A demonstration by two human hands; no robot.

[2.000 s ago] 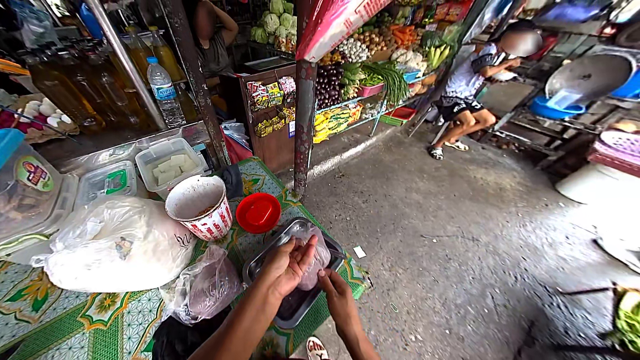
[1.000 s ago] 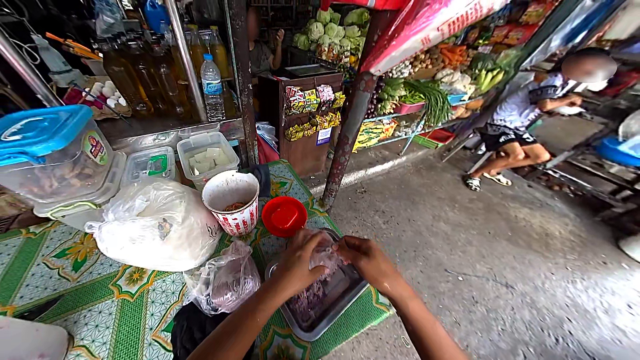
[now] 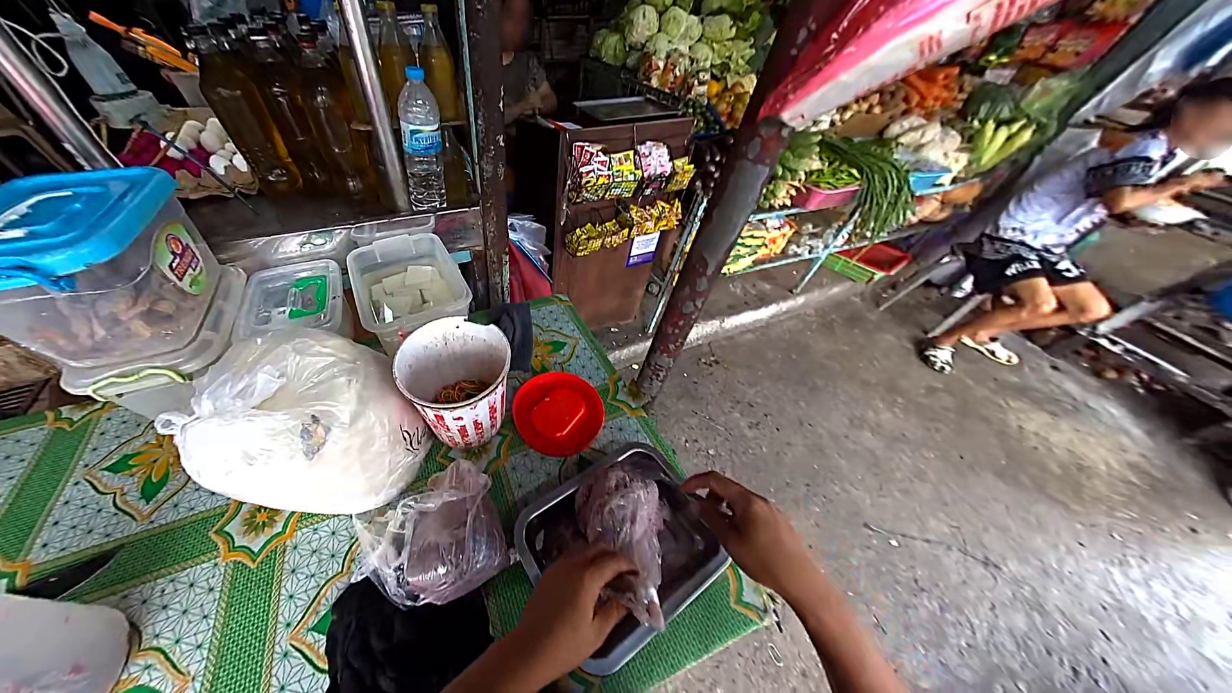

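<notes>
A clear plastic bag with purplish contents (image 3: 621, 505) lies over a rectangular metal tray (image 3: 698, 577) at the table's edge. My left hand (image 3: 577, 602) pinches the bag's gathered lower end between thumb and fingers. At the tray's upper right rim is my right hand (image 3: 746, 525), its fingers curled; whether it grips anything is unclear. A second plastic bag of purplish contents (image 3: 452, 539) rests left of the tray. Just above the tray sits a red plastic bowl (image 3: 558, 414), beside a red-and-white cup holding rubber bands (image 3: 452, 385).
On the patterned tablecloth (image 3: 183, 568) are a large white plastic bag (image 3: 298, 423), a tub with white blocks (image 3: 409, 289), a blue-lidded container (image 3: 106, 260) and black cloth (image 3: 409, 640). A rusty post (image 3: 712, 231) stands behind the table. A person (image 3: 1049, 231) sits at the right.
The purplish bag has gone from being held up between both hands to lying over the tray. My right hand has moved apart from my left, to the tray's right side.
</notes>
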